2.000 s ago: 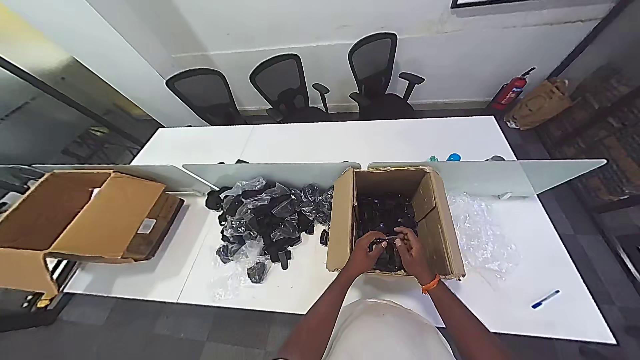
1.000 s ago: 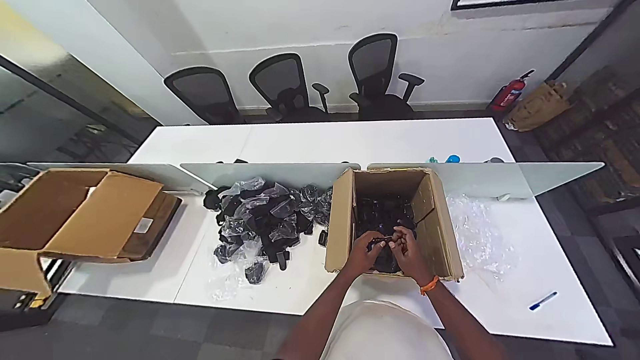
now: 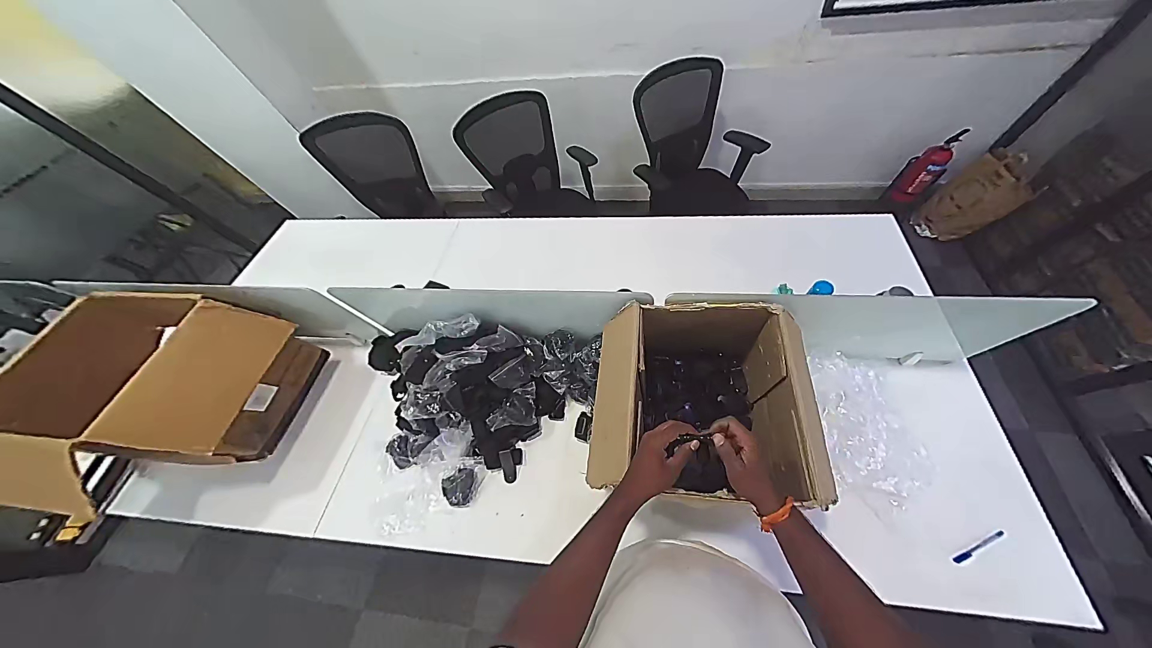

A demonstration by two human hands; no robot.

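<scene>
Over the near side of an open cardboard box (image 3: pixel 615 396), my left hand (image 3: pixel 659 459) grips a small black item (image 3: pixel 688 441). My right hand (image 3: pixel 742 457), with an orange band at its wrist, pinches the other end of that item; its exact kind cannot be told. Inside the box lie many dark items (image 3: pixel 693 387), partly hidden by my hands. Left of the box, a heap of black items, many in clear plastic bags (image 3: pixel 450 369), spreads over the white table (image 3: pixel 540 531). Clear plastic wrappings (image 3: pixel 864 432) lie to the right of the box.
A second open cardboard box (image 3: pixel 180 378) lies at the far left. A blue pen (image 3: pixel 978 547) rests near the right table edge. Low glass dividers (image 3: pixel 1026 319) run behind the boxes. Beyond are black mesh chairs (image 3: pixel 679 117), a fire extinguisher (image 3: pixel 922 171) and a brown paper bag (image 3: pixel 976 198).
</scene>
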